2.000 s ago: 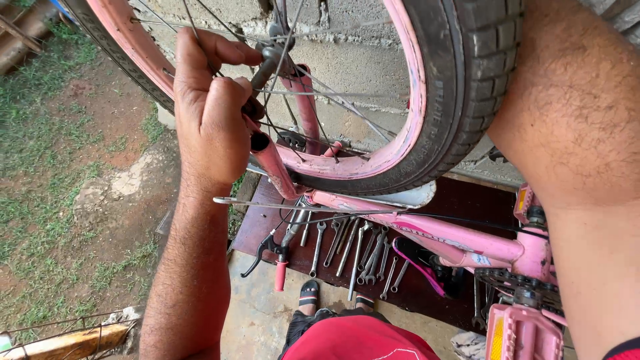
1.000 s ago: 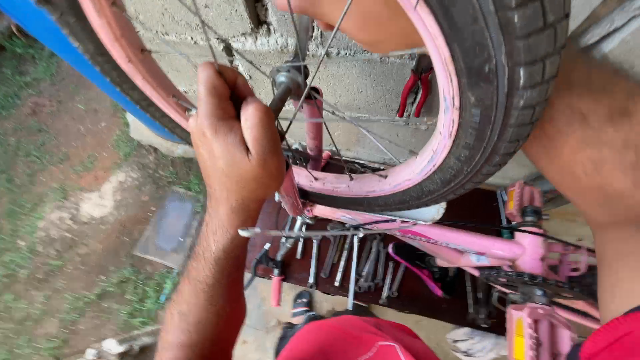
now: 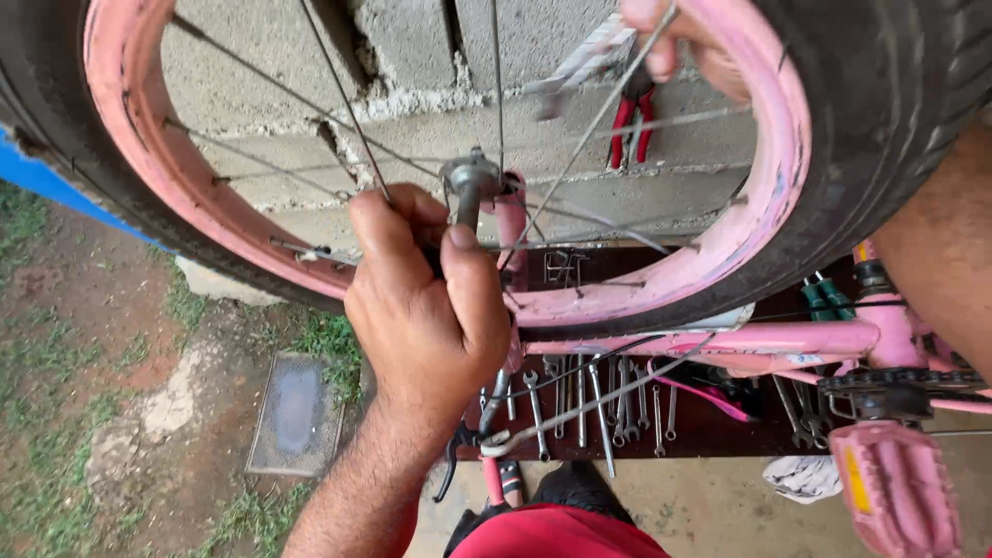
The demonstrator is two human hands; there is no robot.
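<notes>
My left hand (image 3: 434,287) has its fingers closed at the near end of the front wheel's metal hub (image 3: 468,190); its fingertips and whatever lies between them are partly hidden. The spoked wheel has a pink rim (image 3: 120,85) and a black tyre (image 3: 891,101). Behind the spokes at top right, my right hand (image 3: 690,46) holds a blurred silver metal tool (image 3: 581,62), seemingly a wrench. Red-handled pliers (image 3: 633,124) are just below that hand, against the block wall. The pink bicycle frame (image 3: 775,339) runs beneath the wheel.
Several wrenches (image 3: 535,411) lie on a dark red board (image 3: 697,442) below the frame. Green-handled tools (image 3: 825,301), a pink pedal (image 3: 895,488) and a white cloth (image 3: 804,478) are on the right. The concrete block wall (image 3: 411,62) stands behind the wheel; grassy ground is at left.
My right hand, hidden in the oldest frame, shows behind the spokes with a silver tool. My left hand stays at the hub. The view has moved closer to the wheel.
</notes>
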